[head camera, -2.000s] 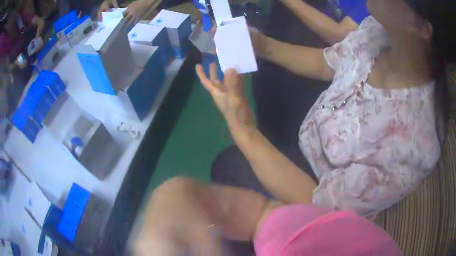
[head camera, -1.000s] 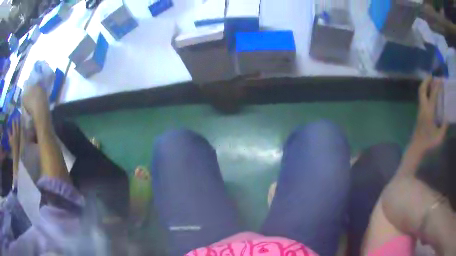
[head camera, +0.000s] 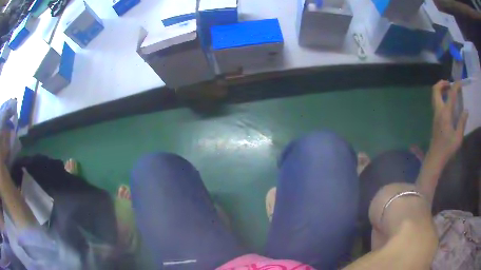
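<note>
My left hand is not in view. A bare, bent right arm with a bracelet, which seems to be mine, is at the lower right; my right hand (head camera: 381, 198) seems folded at its wrist, fingers hidden, and whether it holds anything cannot be told. The nearest carton (head camera: 248, 52) has a blue top and a pale side and stands near the table edge. An open carton (head camera: 176, 66) stands to its left, flaps raised. Another open carton (head camera: 325, 26), with something white and blue at its top, stands to the right.
The white table (head camera: 121, 68) curves across the top. A small white cable (head camera: 359, 45) lies on it, beside more cartons at the right. Neighbours' arms and hands are at both sides. My knees are above the green floor (head camera: 232, 126).
The view has swung from the right-hand neighbour to the table and my lap, then shifted slightly further right. The bent arm shows more fully. The right neighbour's hand has moved off the white box face.
</note>
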